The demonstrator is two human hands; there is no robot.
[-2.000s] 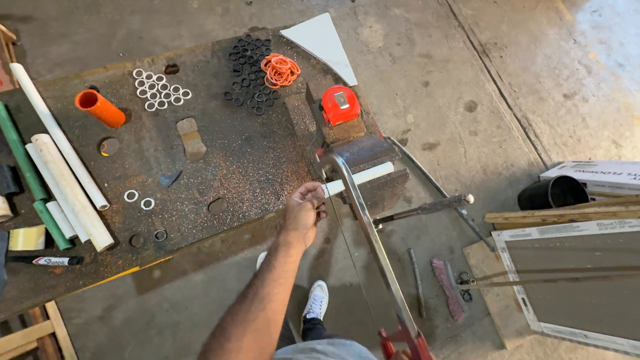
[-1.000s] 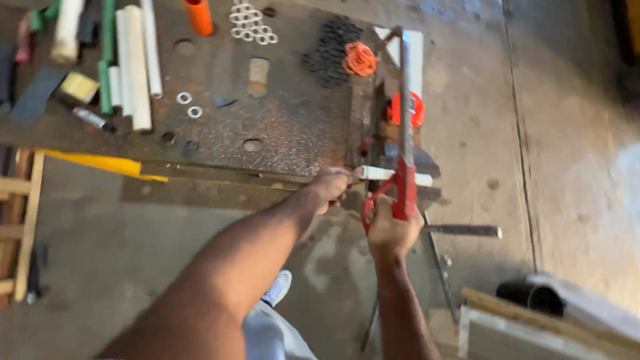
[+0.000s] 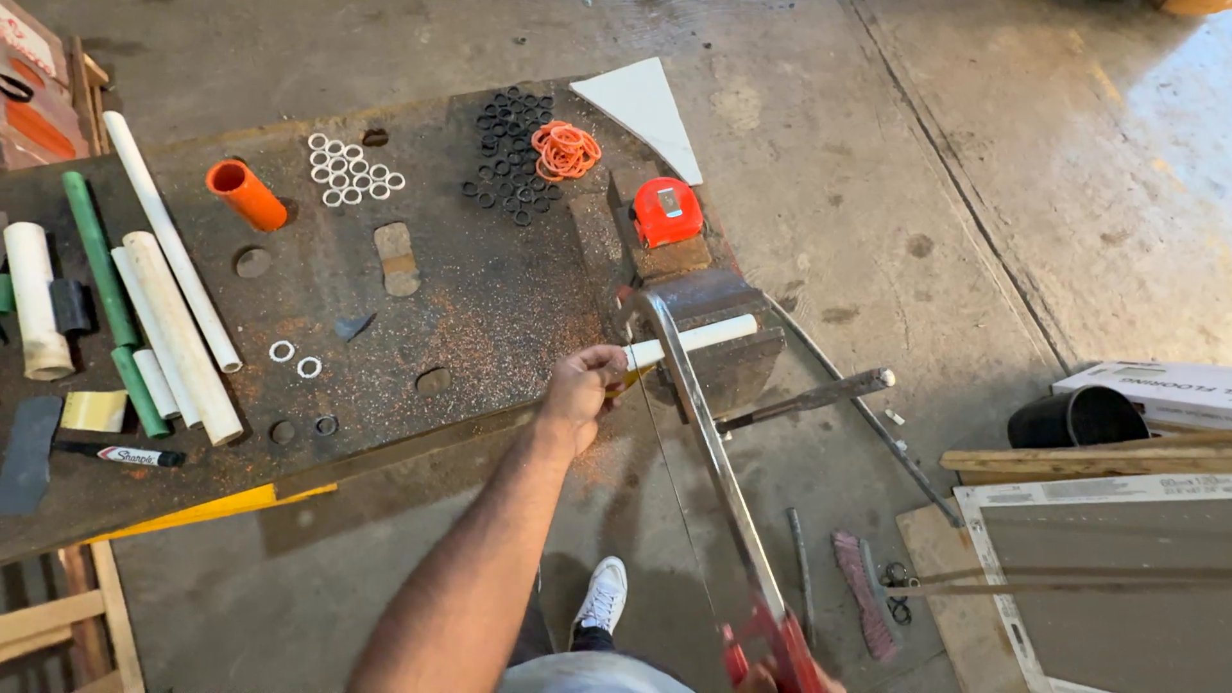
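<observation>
A white plastic pipe (image 3: 717, 333) lies clamped in the jaws of a bench vise (image 3: 736, 371) at the workbench's right end. My left hand (image 3: 582, 395) pinches the pipe's left end between thumb and fingers. At the bottom edge, partly cut off by the frame, my right hand (image 3: 770, 679) is closed on the red handle of a hacksaw (image 3: 707, 443). The saw's blade crosses the pipe just beside my left fingertips. On the vise's rear part rests a red tape measure (image 3: 667, 212). Sawdust covers the bench left of the vise.
The metal workbench (image 3: 500, 279) holds white rings (image 3: 351, 171), black rings (image 3: 515, 144), orange rings (image 3: 565, 151), an orange pipe (image 3: 246, 195), several white and green pipes and a marker (image 3: 125, 454). A vise handle (image 3: 818, 399) sticks out rightward. A black bucket (image 3: 1076, 418) and wooden boards stand at right.
My right hand and the hacksaw have drawn back toward my body since one second ago, when the handle was close to the pipe. My left hand stays at the pipe's end. The view has shifted.
</observation>
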